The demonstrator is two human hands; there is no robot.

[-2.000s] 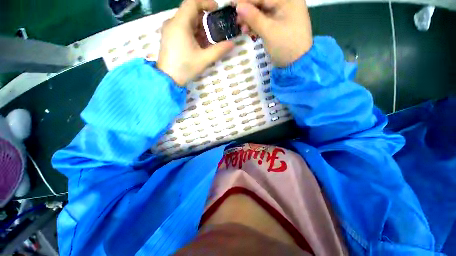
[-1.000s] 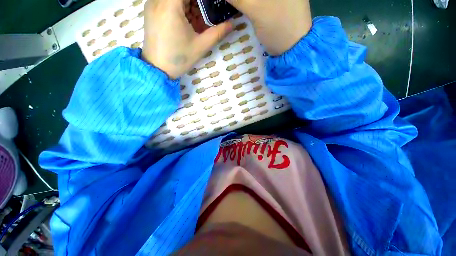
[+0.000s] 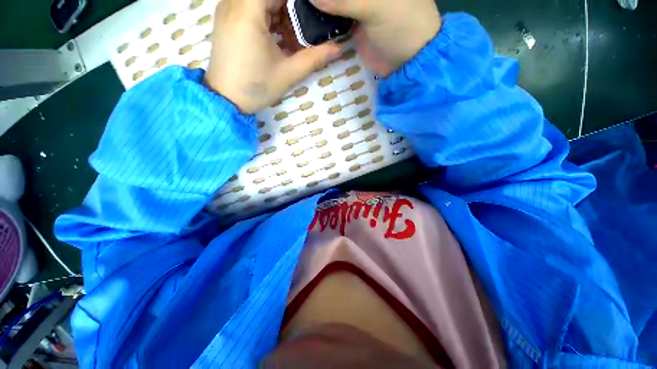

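A smartwatch body point(image 3: 317, 23) with a pale rim and black face is held between my hands at the top edge of the view. My left hand point(image 3: 263, 54) grips its left side, thumb along the lower edge. My right hand point(image 3: 392, 29) is on its right side, fingers over the upper part; the fingertips are partly cut off or hidden. Whether a small part is pinched there cannot be told. The white parts tray point(image 3: 292, 137) lies under my hands, with rows of tan paddle-shaped pockets. A few darker filled slots show at its right edge, partly behind my right sleeve.
Another dark watch point(image 3: 67, 13) lies on the green belt at top left. A grey metal post point(image 3: 32, 70) stands at left, with a pink-and-white fan point(image 3: 9, 241) below. A small whitish scrap point(image 3: 529, 41) lies on the green bench point(image 3: 547, 86) at right.
Since two seconds ago the view has shifted, and the watch sits nearer the top edge. Since one second ago my right hand has moved slightly over the watch, and a belt watch shows more fully.
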